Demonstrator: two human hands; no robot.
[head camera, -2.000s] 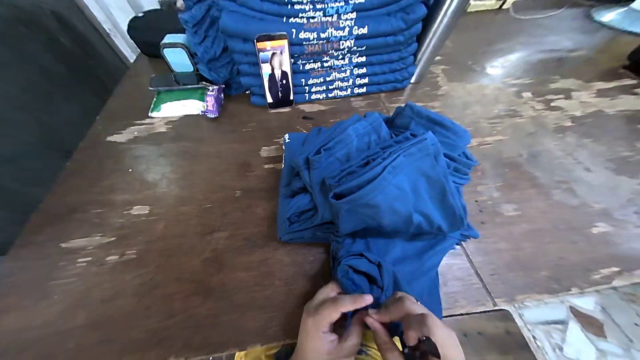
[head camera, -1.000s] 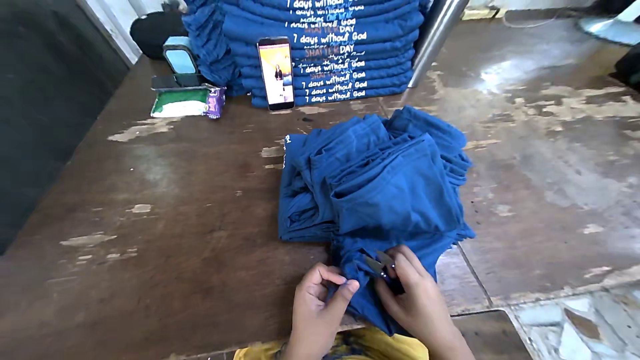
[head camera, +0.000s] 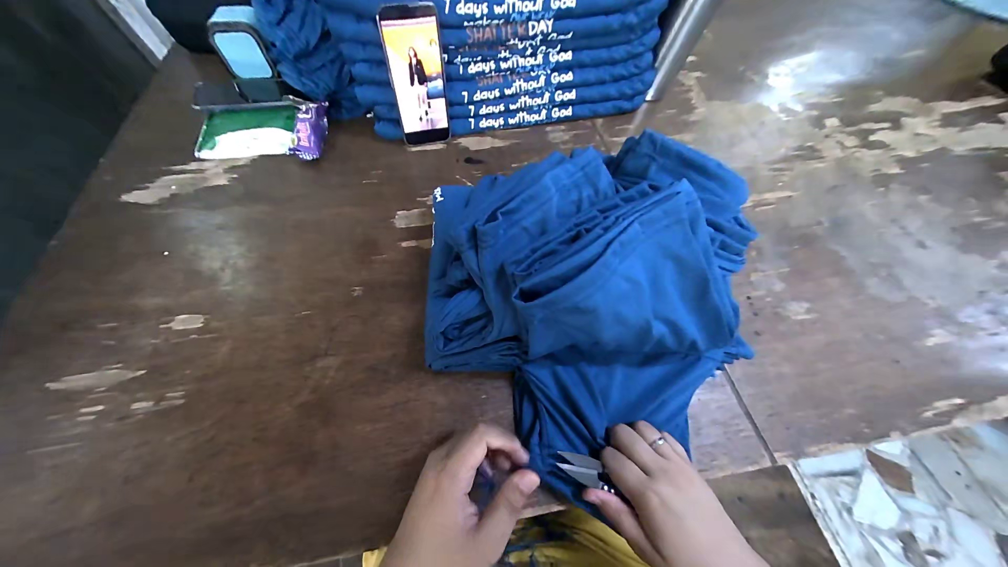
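A loose pile of blue cloth garments lies on the wooden table, its lower part hanging toward the near edge. My right hand holds small thread snips, blades pointing left and slightly apart, over that lower cloth. At the cloth's left edge is my left hand, thumb and forefinger curved toward each other with a gap between the tips; whether a thread lies there I cannot tell. A ring shows on my right hand.
Folded blue printed shirts are stacked at the back, a smartphone leaning on them. Left of it are a green and purple packet and a light-blue-faced device. A metal leg stands right of the stack. The worn wooden table ends near me.
Two seconds ago both hands were together at bunched cloth. Now they are apart, and the lower cloth lies more spread out. The snips' blades have come into clear view. The phone's picture has changed.
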